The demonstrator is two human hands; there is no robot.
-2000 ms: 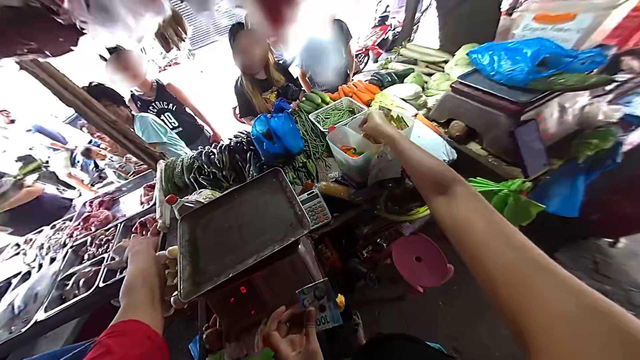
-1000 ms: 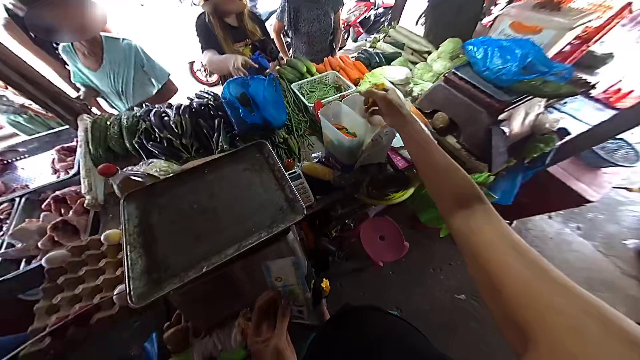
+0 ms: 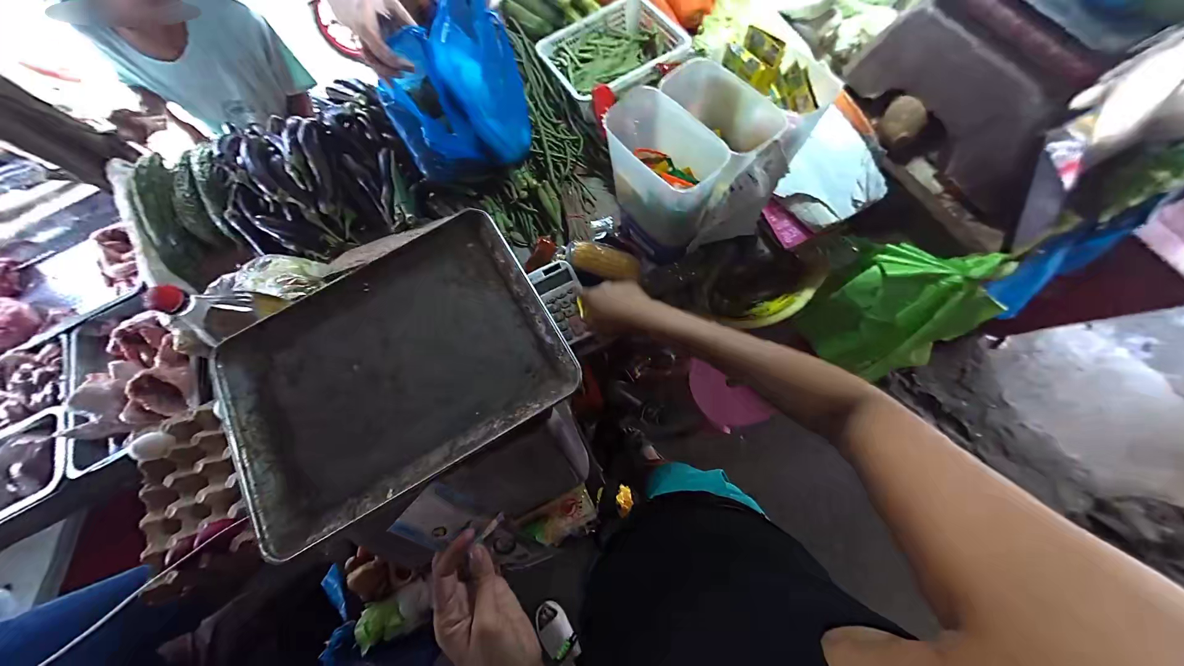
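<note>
My right hand (image 3: 615, 307) is over the right edge of a calculator (image 3: 559, 301), below a yellowish-brown rounded item (image 3: 601, 261). A small yellow bit shows at its fingertips; whether the hand holds it, I cannot tell. A large worn metal tray (image 3: 398, 370) lies left of the calculator, on top of a weighing scale. Below the tray, my left hand (image 3: 481, 601) is palm up with thumb and finger close together, near a printed plastic sheet or packet (image 3: 435, 518). Something thin may be between those fingertips, but this is unclear.
Eggplants (image 3: 310, 176), long beans (image 3: 555, 139), a basket of green beans (image 3: 615, 55) and clear plastic tubs (image 3: 666, 176) stand beyond. Another person's hand (image 3: 375, 28) touches a blue plastic bag (image 3: 458, 92). An egg tray (image 3: 190, 481) and meat trays are left, a green bag (image 3: 897, 305) right.
My right hand has moved from beside the plastic tubs back to the calculator. My left hand stays below the tray. The other person's hand has reached the blue bag. The view has shifted closer.
</note>
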